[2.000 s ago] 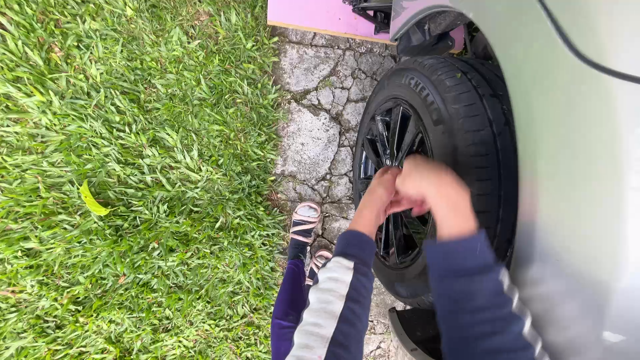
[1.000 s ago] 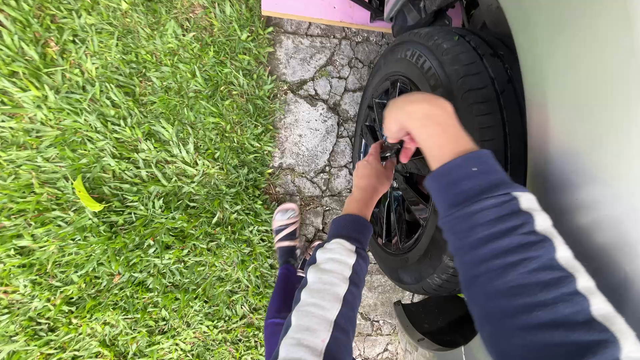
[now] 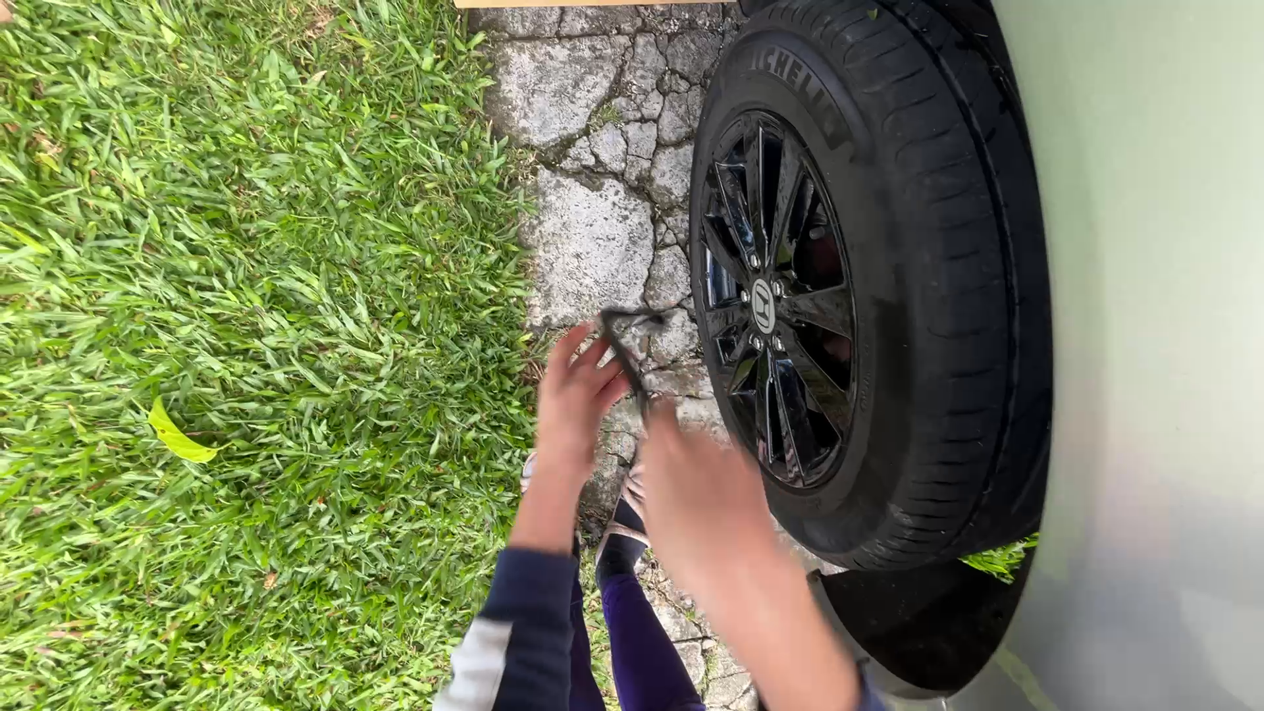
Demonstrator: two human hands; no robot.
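My right hand (image 3: 691,484), blurred by motion, is closed around one end of a black L-shaped lug wrench (image 3: 624,357). Near its bend, the fingers of my left hand (image 3: 578,395) are spread and touch or lie just beside the bar. The wrench's short arm points toward the wheel, apart from it. To the right stands the car wheel, with a black multi-spoke alloy rim (image 3: 820,314), silver lug nuts around a Honda centre cap (image 3: 762,306) and a Michelin tire (image 3: 928,296).
Silver car bodywork (image 3: 1136,346) fills the right side, with a black mudguard (image 3: 918,622) below the tire. Cracked concrete paving (image 3: 590,242) runs between wheel and grass (image 3: 257,296). My sandalled feet (image 3: 622,548) stand on the paving. A board's edge (image 3: 592,3) shows at the top.
Both hands have moved left, away from the rim, with the wrench. My left fingers have loosened and spread. The view has shifted closer to the wheel.
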